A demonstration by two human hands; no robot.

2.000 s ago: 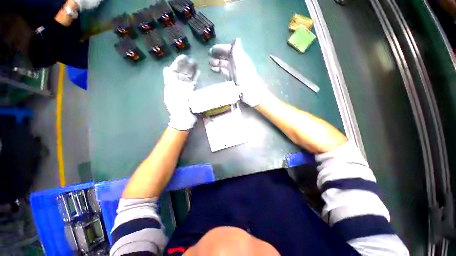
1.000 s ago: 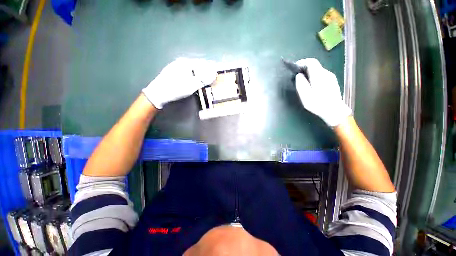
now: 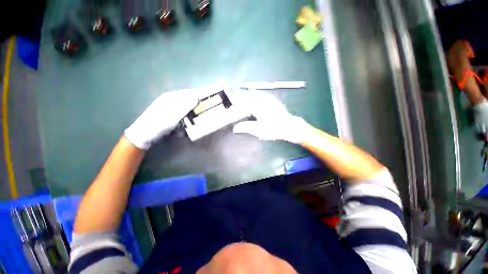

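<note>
A silver-white metal frame [image 3: 216, 123] with dark inner edges and an olive-yellow block [image 3: 207, 104] in its opening is tilted between my hands, over the green bench. My left hand [image 3: 166, 115], in a white glove, holds its left end. My right hand [image 3: 273, 118], also gloved, closes around its right end, with fingertips partly hidden or blurred. A thin flat steel bar [image 3: 283, 84] shows just beyond my right hand, pointing right. Whether it touches that hand cannot be told.
Black coil blocks [image 3: 135, 22] stand in a row at the bench's far left. A green block [image 3: 308, 37] and a yellow block [image 3: 308, 16] sit by the metal rail [image 3: 334, 69]. Blue bins [image 3: 10, 235] with metal units are at lower left. Another person's arm [image 3: 465, 69] shows at far right.
The frame lay flat under my left hand; now it is tilted, with its opening partly turned away. My right hand has moved left from around the bar onto the frame. The view has shifted.
</note>
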